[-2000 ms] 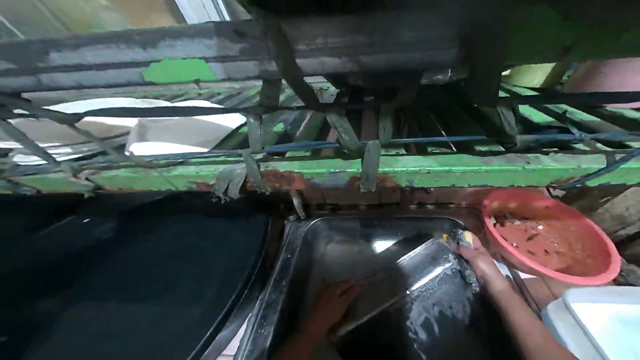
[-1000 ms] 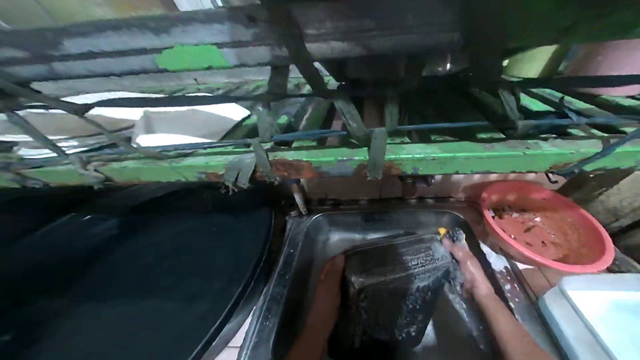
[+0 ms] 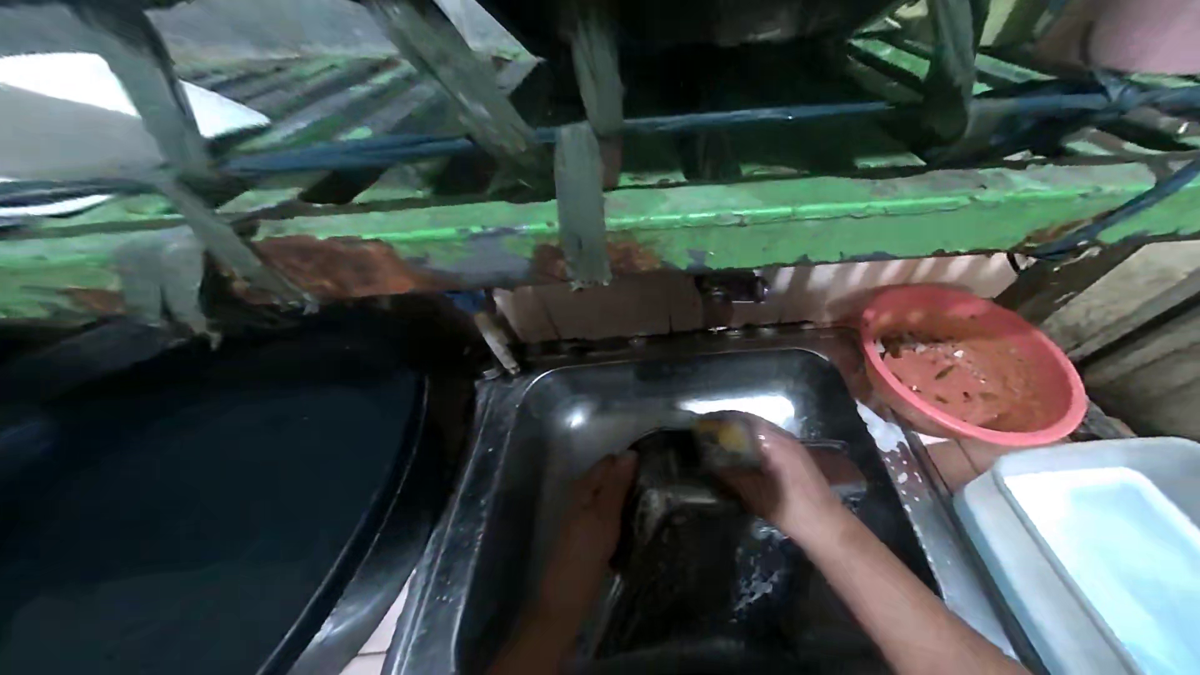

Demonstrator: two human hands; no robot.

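Both hands are down in a stainless steel sink (image 3: 562, 394). My left hand (image 3: 605, 497) grips the left side of a dark, wet container (image 3: 680, 506), which looks tilted and is partly hidden by the hands and by blur. My right hand (image 3: 764, 469) is closed around a yellow and grey sponge (image 3: 727, 441) and presses it at the container's upper right edge. Some suds show on the dark surface below the right hand. What lies beneath the container cannot be made out.
A large black basin (image 3: 206, 506) stands left of the sink. To the right are a red plastic bowl (image 3: 1055, 375) with murky liquid and scraps, and a pale plastic tub (image 3: 998, 525). A green slatted rack (image 3: 797, 220) with hanging straps crosses low above the sink's back edge.
The container has been turned within the sink; its broad face showed between the hands a second ago. My right hand has stayed at its right side with the sponge. The view has shifted somewhat.
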